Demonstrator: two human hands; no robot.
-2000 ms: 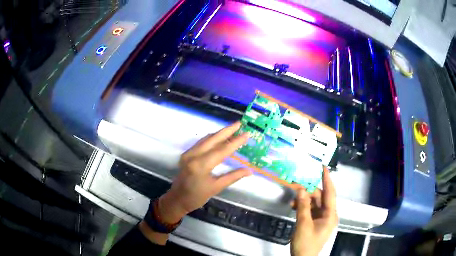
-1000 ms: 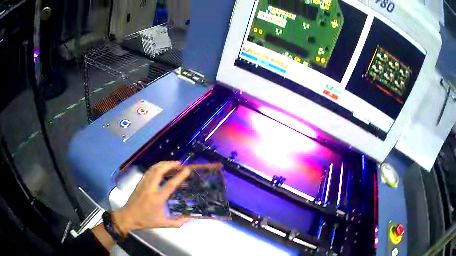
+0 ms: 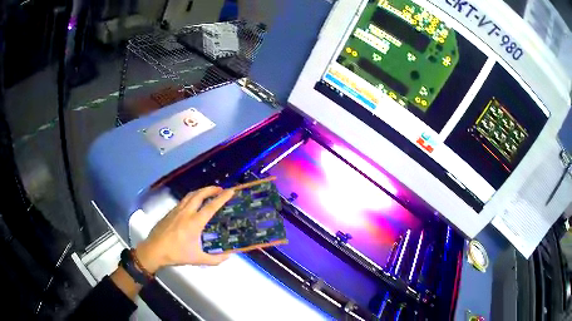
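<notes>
A PCB panel [image 3: 248, 218], dark green with orange edge strips along two opposite sides, is held above the left part of the AOI machine's bay. My left hand [image 3: 182, 232] grips its left end, with the fingers at the upper edge strip and the thumb near the lower one. The right end of the panel is free. My right hand is not in view. The AOI machine's lit bay [image 3: 348, 182] glows pink-purple, and no board shows in it. The dark clamp rails [image 3: 313, 285] run across the bay.
A monitor [image 3: 401, 75] with board images stands behind the bay. Push buttons [image 3: 178, 129] are on the blue top at left. The white front edge [image 3: 232, 291] runs below my hand. A tape roll [image 3: 476, 255] lies at right. A wire rack [image 3: 169, 59] stands behind left.
My right hand has let go of the panel and left the view. My left hand has carried the panel leftward over the machine. The view has turned up towards the monitor.
</notes>
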